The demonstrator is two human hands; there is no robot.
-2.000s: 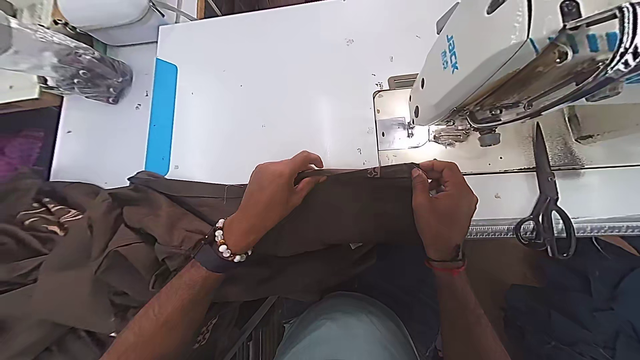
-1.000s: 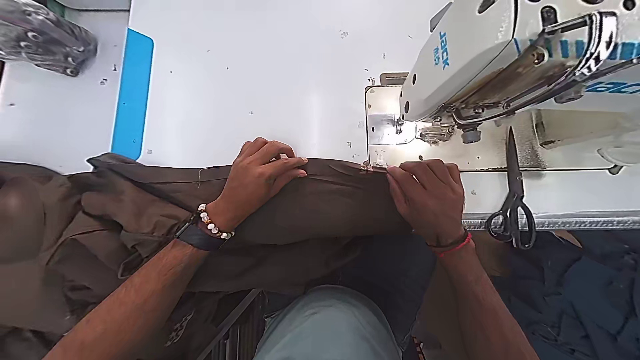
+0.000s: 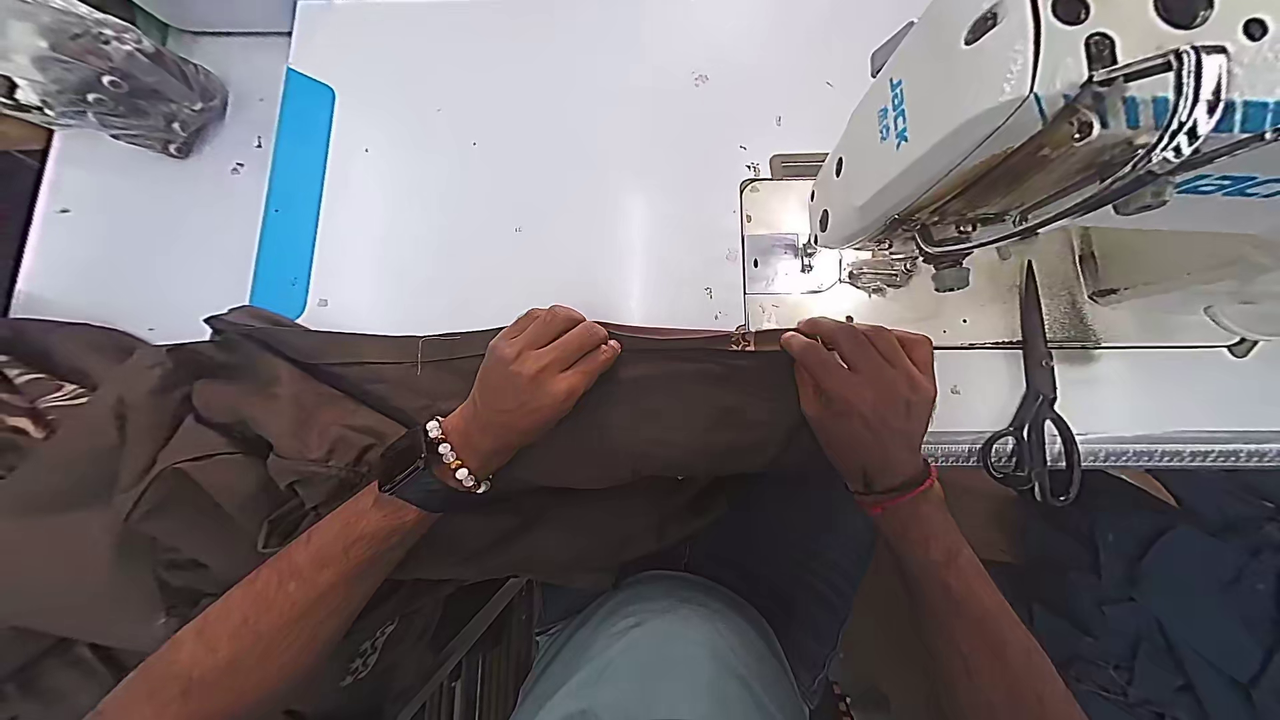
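Dark brown fabric (image 3: pixel 660 420), a garment or part of one, lies over the front edge of the white sewing table and hangs down at the left. My left hand (image 3: pixel 545 375), with a beaded bracelet and a dark wristband, pinches its upper edge near the middle. At the fabric's right end, my right hand (image 3: pixel 865 385) grips the same edge between thumb and fingers. A reddish strip and a small patch of stitching show along the edge between both hands. The Jack sewing machine (image 3: pixel 940 120) stands behind my right hand, its presser foot (image 3: pixel 808 258) above the metal plate, apart from the fabric.
Black-handled scissors (image 3: pixel 1035 400) lie right of my right hand, across a measuring tape (image 3: pixel 1150 450) along the table edge. Dark blue fabric (image 3: pixel 1180 590) is at lower right. A plastic-covered machine part (image 3: pixel 120 80) stands at upper left, near a blue strip (image 3: pixel 295 190) on the table.
Two seconds ago the left fingers were lifted and spread at the edge; now they are curled down on it. The right hand keeps its hold at the right end.
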